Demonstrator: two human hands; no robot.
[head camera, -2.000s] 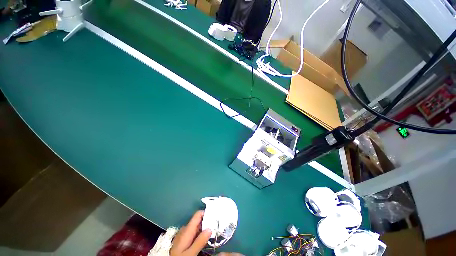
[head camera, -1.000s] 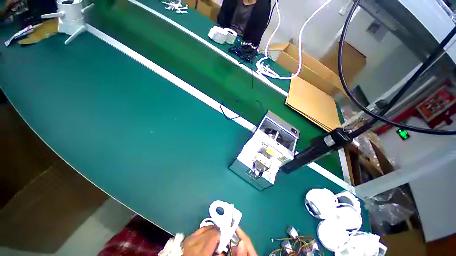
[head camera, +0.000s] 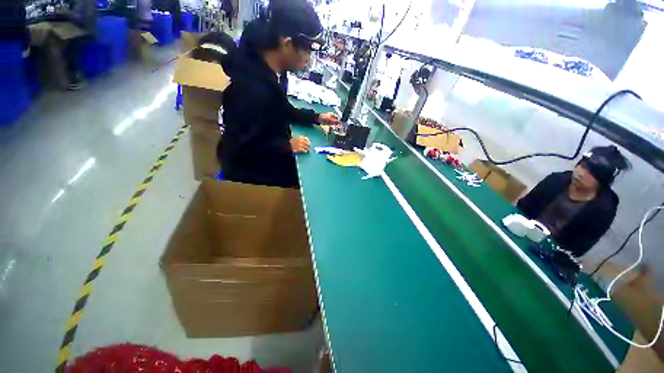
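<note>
Neither of my hands is in the picture. Nearest in front of me is the green-topped bench (head camera: 378, 269), running away from me with a white rail (head camera: 445, 267) along a darker green centre strip (head camera: 473, 266). A large open carton (head camera: 244, 291) stands on the floor against the bench's left edge. White pieces with projecting arms (head camera: 376, 160) lie at the far part of the bench beside a brown sheet (head camera: 345, 158). The housing seen earlier is out of view.
A person in black (head camera: 258, 109) works at the bench's far left side. Another person (head camera: 575, 200) sits opposite, near white rounded parts (head camera: 526, 227), dark cables (head camera: 557, 261) and white cables (head camera: 593, 309). A yellow-black floor line (head camera: 109, 244) runs at the left. Red fabric (head camera: 160, 360) shows at the bottom.
The view has swung left and up, towards the aisle and the far bench. My hands, the white housing, the screw feeder, the screwdriver and the motors have left the picture.
</note>
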